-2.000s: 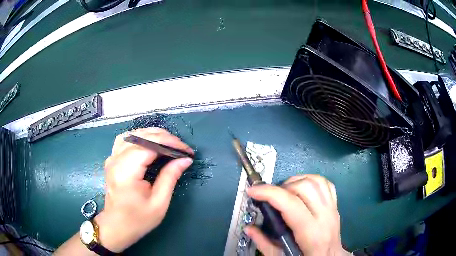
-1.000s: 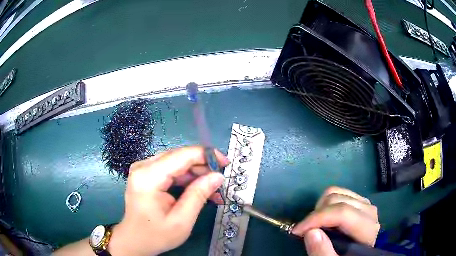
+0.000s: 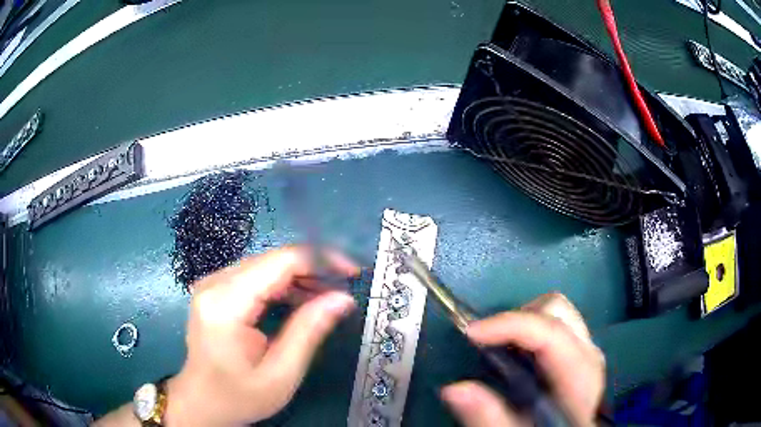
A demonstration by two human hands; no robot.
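The light grey fixture strip [image 3: 392, 334] lies lengthwise in front of me, with small round workpieces [image 3: 388, 347] in its nests. My left hand [image 3: 250, 334] is just left of the strip and holds the tweezers [image 3: 302, 213], which are blurred; a thin dark line runs from them toward the strip. I cannot tell if their tips touch it. My right hand [image 3: 534, 359] holds the soldering iron [image 3: 446, 302] by its black handle, its tip over the upper part of the strip. A dark pile of small leaded components [image 3: 214, 225] lies beyond my left hand.
The black fume extractor fan [image 3: 555, 158] stands at the right, with a red cable [image 3: 630, 75] over it. Beside it are a tip cleaner tray [image 3: 663, 242] and a yellow sponge [image 3: 719, 273]. A silver ring [image 3: 125, 338] lies at lower left. Another strip [image 3: 88, 182] rests near the white rail [image 3: 300, 125].
Over the last second the iron's tip has moved up the strip from a lower nest, and my right hand has shifted left. My left hand has moved slightly left with the tweezers.
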